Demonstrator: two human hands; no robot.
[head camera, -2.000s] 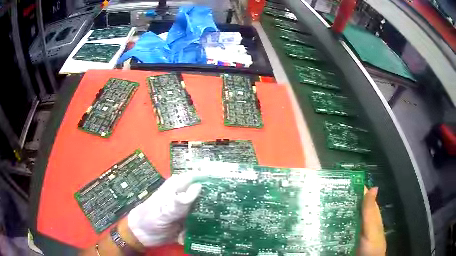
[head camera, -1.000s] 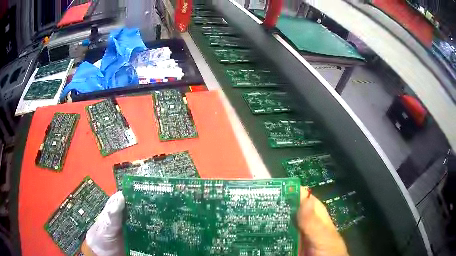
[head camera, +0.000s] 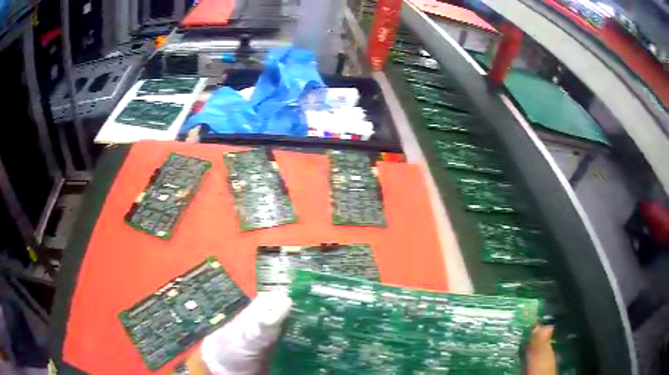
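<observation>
A green circuit board (head camera: 403, 329) is held up at the bottom of the view, its flatter, shiny side facing me. The picture's lower edge cuts it off, and it is slightly blurred. My left hand (head camera: 248, 335), in a white glove, grips its left edge. My right hand (head camera: 541, 353) grips its right edge; only some bare fingers show. Behind it, another board (head camera: 315, 264) lies on the red-orange mat (head camera: 205, 240), partly hidden by the held board. A tilted board (head camera: 185, 311) lies at the mat's lower left.
Three boards lie along the mat's far part. Beyond them are a black tray (head camera: 293, 140) with blue plastic (head camera: 275, 95) and white items, and a white sheet (head camera: 110, 130) with boards. At right, a dark green conveyor (head camera: 451, 212) carries several boards in single file beside a rail.
My view has swung left and up since one second ago. The held board has gone from nearly level to tilted down at its right, still between both hands.
</observation>
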